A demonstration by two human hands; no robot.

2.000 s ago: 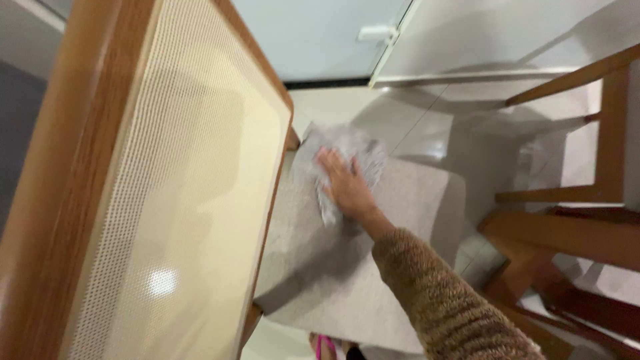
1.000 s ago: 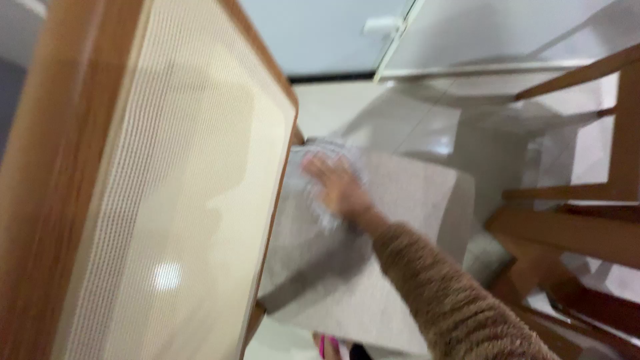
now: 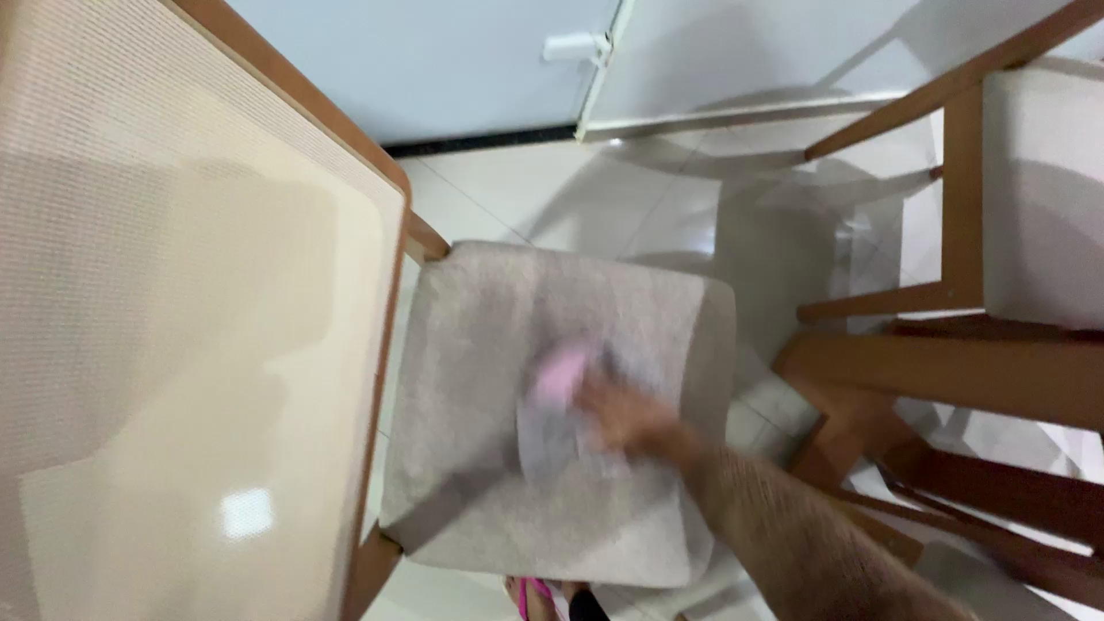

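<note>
My right hand [image 3: 634, 418], in a fuzzy brown sleeve, presses a blurred pale grey cloth [image 3: 548, 440] with a pink patch onto the beige fabric seat [image 3: 483, 345] of a wooden chair. The hand is motion-blurred, its fingers over the cloth near the middle of the seat. At the left rises the chair's backrest [image 3: 224, 285], a cream mesh panel in a brown wooden frame. My left hand is out of view.
Another wooden chair with a light seat [image 3: 1048, 194] stands at the right, above brown wooden beams [image 3: 949, 375]. A pale door [image 3: 466, 69] meets the tiled floor [image 3: 552, 190] ahead. A foot in a pink sandal [image 3: 530, 597] is below the seat.
My right hand and the cloth have moved from the seat's back corner by the backrest to its middle. The cloth's pink patch now shows. The view has shifted somewhat.
</note>
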